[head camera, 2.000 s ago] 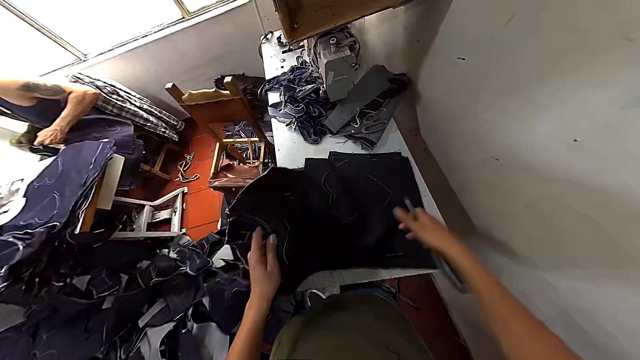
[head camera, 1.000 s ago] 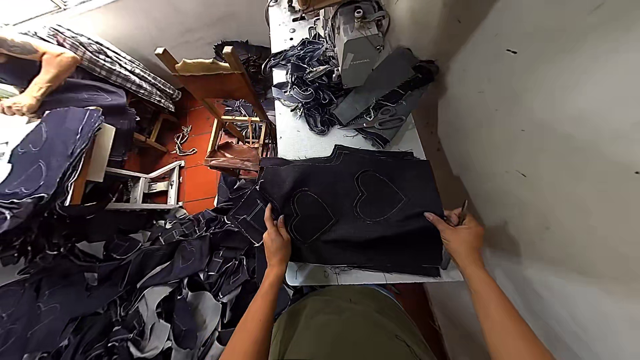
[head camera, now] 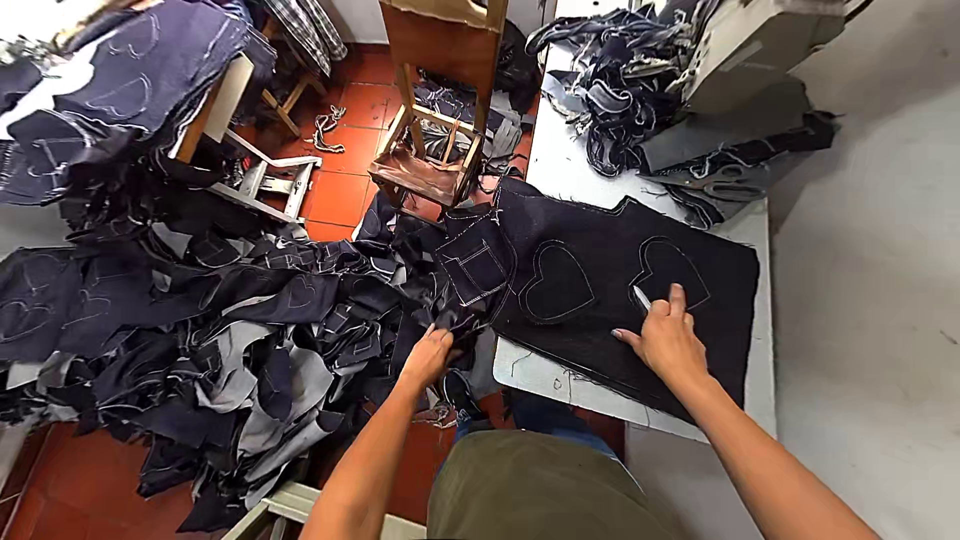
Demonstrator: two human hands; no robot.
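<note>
Dark denim panels (head camera: 607, 225) lie stacked on the white sewing table, with two stitched heart outlines on the top one. My right hand (head camera: 671, 341) rests on the right-hand heart, index finger extended, with a slim pointed metal tool (head camera: 642, 298) held in it; its kind is unclear. At the table's left edge, my left hand (head camera: 429, 356) is at dark fabric hanging beside the panels, its fingertips partly hidden against the cloth. Just above that hand lies a denim piece with a stitched square pocket outline (head camera: 475, 271).
Cut denim pieces (head camera: 247, 360) are heaped at the left. Beyond the table's left side stands a wooden chair (head camera: 442, 82). Denim scraps (head camera: 615, 90) and a sewing machine (head camera: 757, 52) occupy the table's far end. A wall (head camera: 870, 300) borders the right side.
My left hand has left the panel's left edge for the fabric beside the table. My right hand has moved from the right edge onto a heart. The view has shifted left and closer.
</note>
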